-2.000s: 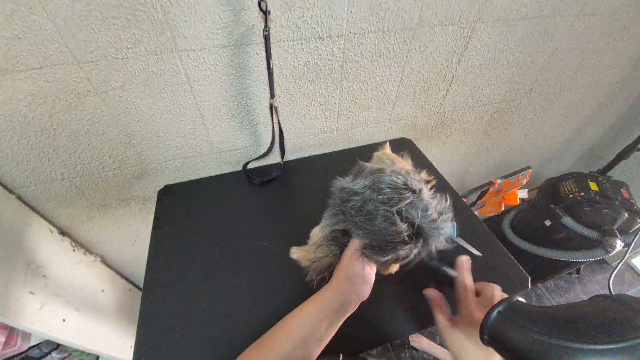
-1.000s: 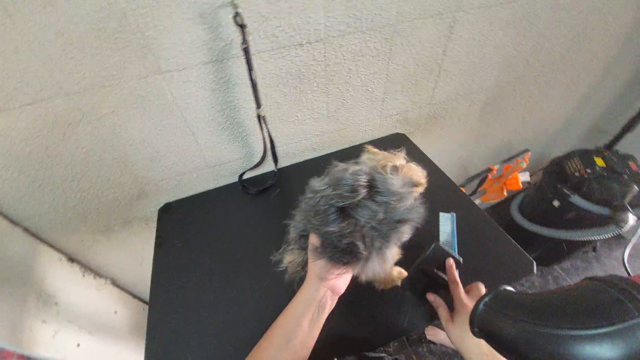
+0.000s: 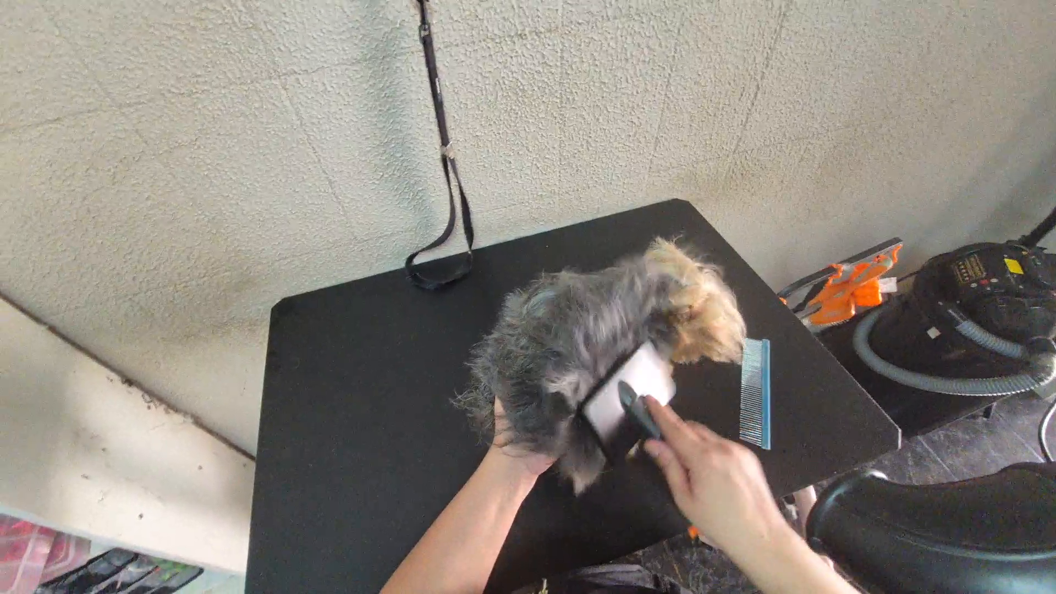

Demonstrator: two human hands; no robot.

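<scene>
A small long-haired dog (image 3: 569,330), grey on the body and tan on the head, is on the black grooming table (image 3: 355,412), its head toward the right. My left hand (image 3: 521,450) holds the dog low at its near side, the fingers partly hidden in the fur. In my right hand (image 3: 701,462) is the handle of a slicker brush (image 3: 627,392), whose head rests against the fur of the dog's side. A metal grooming comb with a blue spine (image 3: 755,394) lies on the table just right of the dog's head.
A black grooming loop (image 3: 441,272) hangs by the wall at the table's back edge. Right of the table are a black machine with a grey hose (image 3: 949,379), an orange object (image 3: 850,293) and a black padded seat (image 3: 940,528). Plastic containers (image 3: 41,553) show at lower left.
My right hand has brought the slicker brush from the table's right side to the dog's side. The dog's head has turned from the back toward the right. My left hand stays on the dog.
</scene>
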